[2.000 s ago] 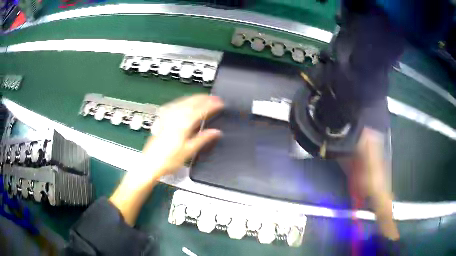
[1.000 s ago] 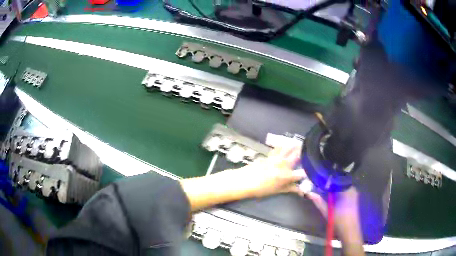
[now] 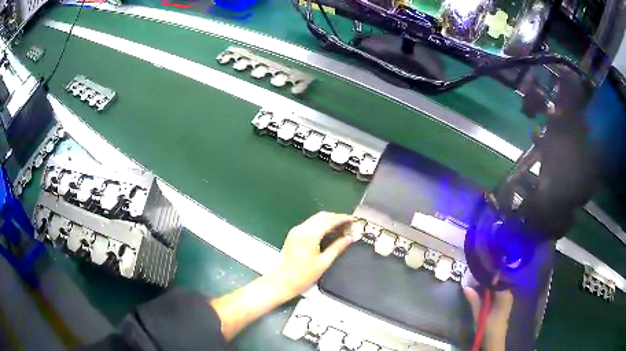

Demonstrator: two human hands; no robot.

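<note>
A silver carrier strip [image 3: 412, 253] with several pale tabs lies on the black work pad [image 3: 391, 291], its right end beside the microscope head. My left hand [image 3: 317, 248] pinches the strip's left end between thumb and fingers. My right hand [image 3: 495, 317] is partly hidden under the black microscope head [image 3: 503, 240], which glows blue-violet. A red-handled tool [image 3: 482, 321] runs along my right hand; its tip is hidden, and the grip is unclear. A short plain silver bar [image 3: 439, 228] sits just above the strip.
More strips lie on the green belt, one at the pad's upper left [image 3: 316, 142], one farther back [image 3: 264, 70]. Stacked strips [image 3: 110, 223] stand at left. Another strip [image 3: 336, 337] lies at the front edge. A black cable [image 3: 439, 83] loops below the monitor at the back.
The strip has moved right along the pad to the microscope. My left hand has shifted from near the microscope to the strip's left end. The whole view has shifted.
</note>
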